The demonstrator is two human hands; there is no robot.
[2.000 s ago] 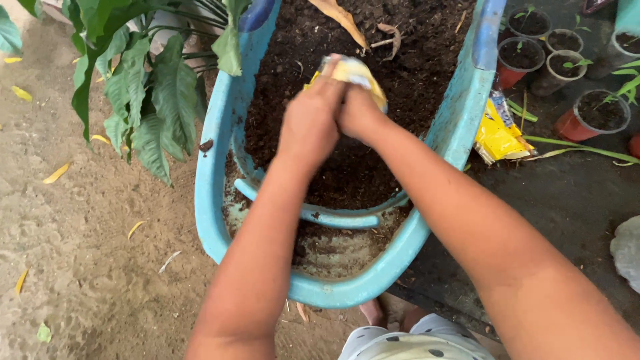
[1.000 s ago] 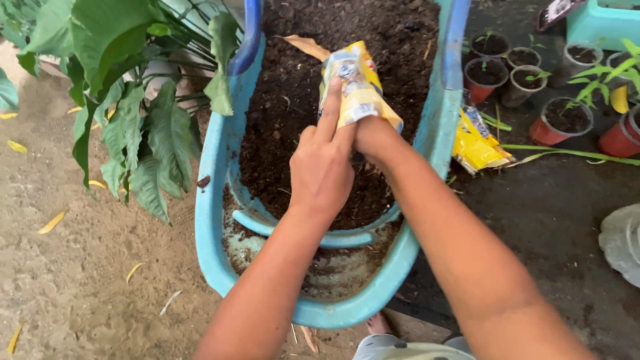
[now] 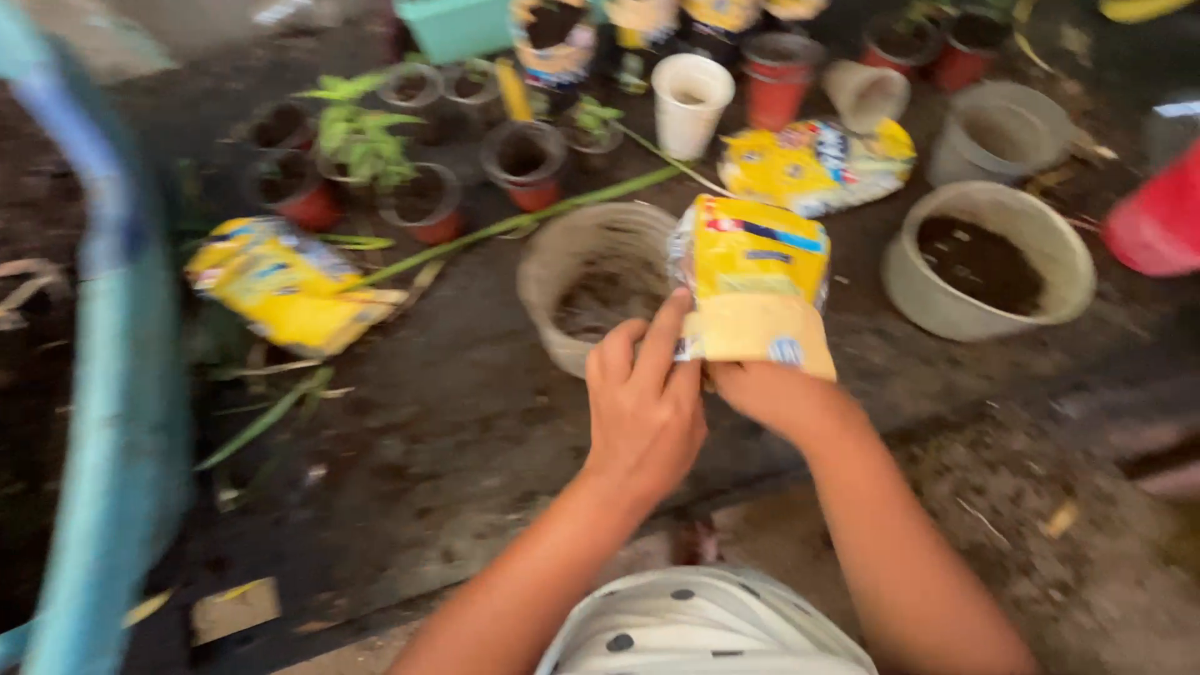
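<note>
A yellow plastic pouch (image 3: 764, 272) with a pale folded-over band is between my hands, over the dark ground. My left hand (image 3: 649, 403) grips its left edge near the opening, fingers pointing up. My right hand (image 3: 783, 398) is partly inside the pouch's near end, so its fingers are hidden. Just left of the pouch stands a round grey tub (image 3: 600, 281) with some soil in the bottom. To the right is a whitish tub (image 3: 989, 262) holding dark soil.
The blue rim of a large basin (image 3: 112, 375) runs down the left. Yellow pouches lie at left (image 3: 291, 291) and behind (image 3: 811, 164). Several seedling pots, a white cup (image 3: 692, 103), a grey pot (image 3: 998, 136) and a red container (image 3: 1158, 216) stand around. A long green stalk (image 3: 525, 220) crosses the ground.
The view has swung far right, from the basin to the pots. My hands and the pouch have moved from above the basin's soil to beside the grey tub.
</note>
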